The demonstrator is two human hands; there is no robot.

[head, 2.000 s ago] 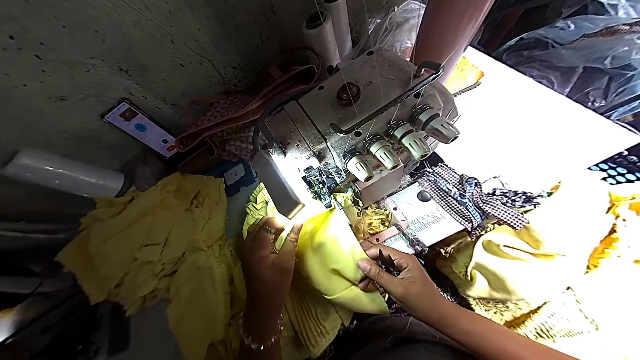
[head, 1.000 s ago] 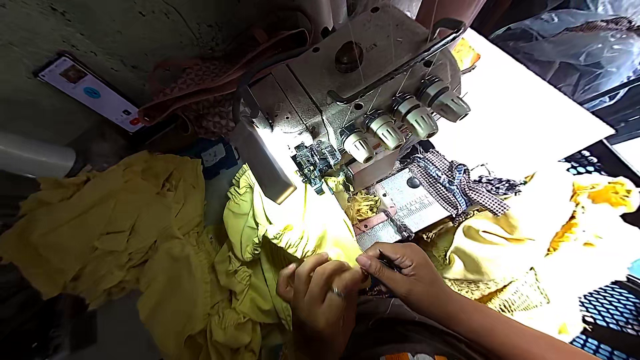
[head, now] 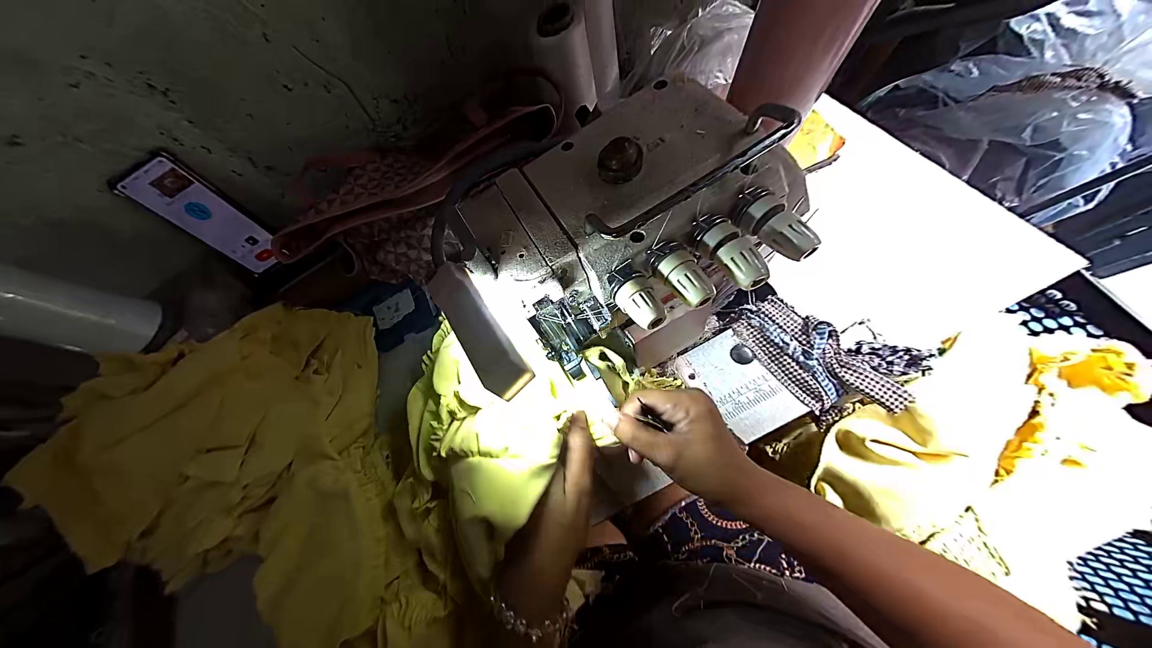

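Observation:
An overlock sewing machine (head: 630, 207) stands ahead with its lamp lighting the needle area. Yellow gathered fabric (head: 504, 477) lies under and in front of the presser foot (head: 571, 337). My left hand (head: 567, 486) is on this fabric, its fingertips at the bright edge just before the foot; part of the hand is hidden by cloth. My right hand (head: 679, 436) pinches the fabric edge beside the left fingertips and also holds a small dark tool (head: 652, 416), whose kind I cannot tell.
More yellow cloth (head: 207, 441) is heaped at the left, with further yellow pieces (head: 882, 459) at the right. Checked fabric strips (head: 792, 351) lie by the machine's metal plate (head: 747, 382). A phone (head: 198, 216) and a patterned bag (head: 387, 207) are behind left.
Both hands have moved from the fabric nearer my body up to the presser foot. The left hand, curled over the cloth a second ago, now has its fingers extended along it.

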